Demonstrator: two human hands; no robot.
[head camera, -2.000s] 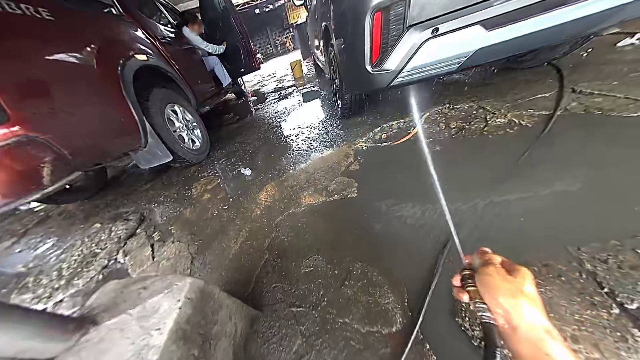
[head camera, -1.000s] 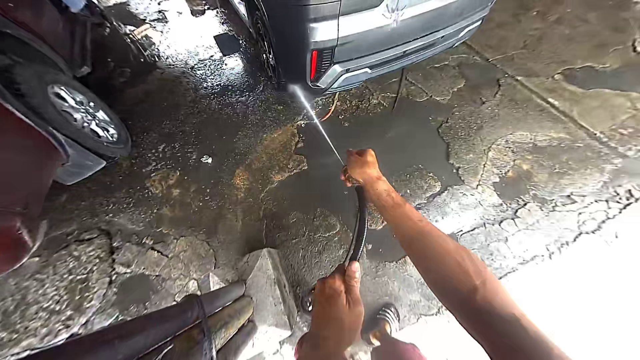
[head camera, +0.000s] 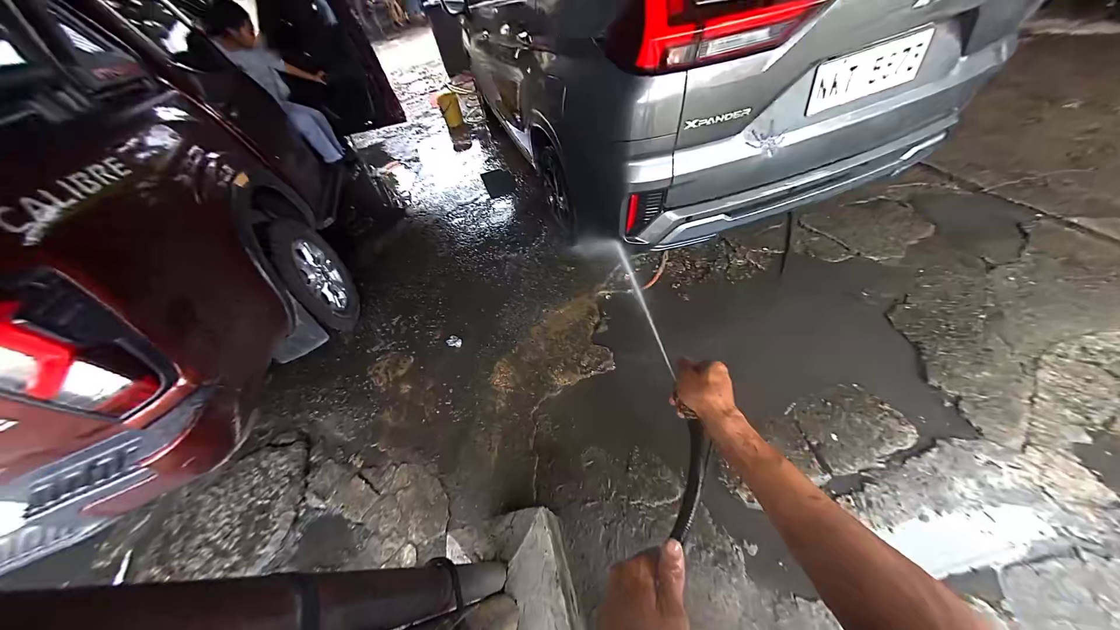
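My right hand (head camera: 705, 388) is closed around the front end of a black hose (head camera: 693, 486), arm stretched forward. Nearer to me, at the bottom of the view, my left hand (head camera: 649, 588) grips the same hose farther back. A thin jet of water (head camera: 646, 308) leaves the hose end and strikes the lower rear corner of a grey car's bumper (head camera: 787, 197), where spray spreads. The nozzle itself is mostly hidden by my right hand.
A dark red vehicle (head camera: 149, 262) stands at left, a seated person (head camera: 280, 83) by its open door. A yellow bucket (head camera: 450, 109) is beyond. Puddles cover cracked concrete (head camera: 989, 332). Dark pipes (head camera: 350, 599) and a concrete block (head camera: 535, 560) lie close at the bottom.
Two seconds ago only my right hand showed; my left hand now shows on the hose as well. The view has shifted, and more of the grey car's rear is visible.
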